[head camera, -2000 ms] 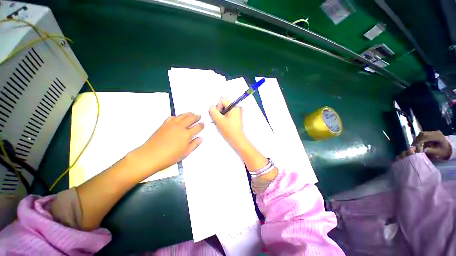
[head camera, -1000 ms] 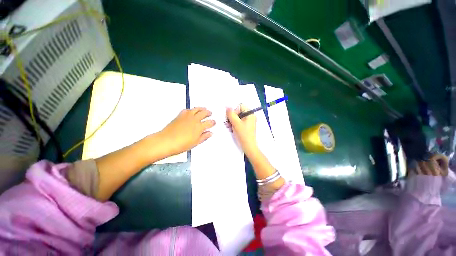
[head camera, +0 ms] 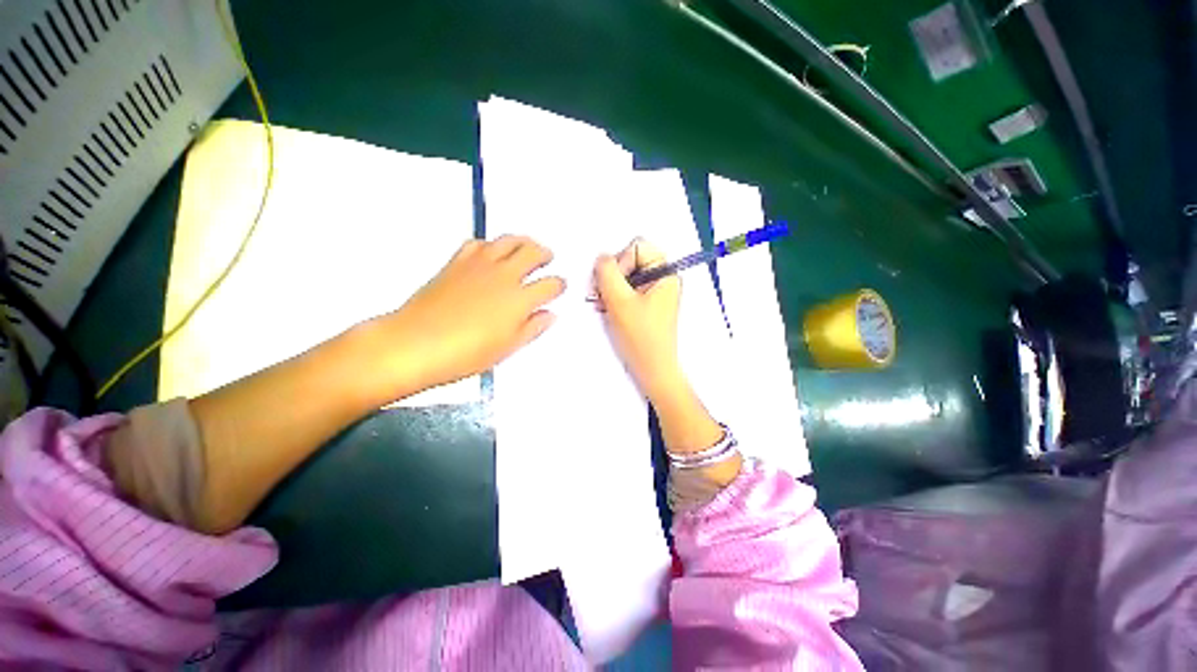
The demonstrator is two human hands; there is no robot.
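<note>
My right hand [head camera: 639, 313] is shut on a pen [head camera: 696, 259] with a dark barrel and blue cap end. The pen tip is at the long white paper strips [head camera: 571, 446], which overlap on the green bench. My left hand [head camera: 483, 309] lies flat, palm down, with its fingers spread on the left edge of the strips. It holds nothing. A wider white sheet with yellow edges [head camera: 309, 243] lies to the left, partly under my left forearm. Another narrow strip [head camera: 777, 381] lies at the right. Any writing is too bright to see.
A roll of yellow tape [head camera: 849, 330] stands right of the strips. A cream slotted metal box [head camera: 99, 145] is at the left, with a yellow cable [head camera: 267, 171] crossing the sheet. A metal rail [head camera: 893, 121] runs behind. A person in a smock [head camera: 971, 558] sits at the right.
The camera view has shifted and turned. The pen leans over lower to the right than two seconds ago. My left hand stays at the strips' edge. The other person's hands have gone out of view.
</note>
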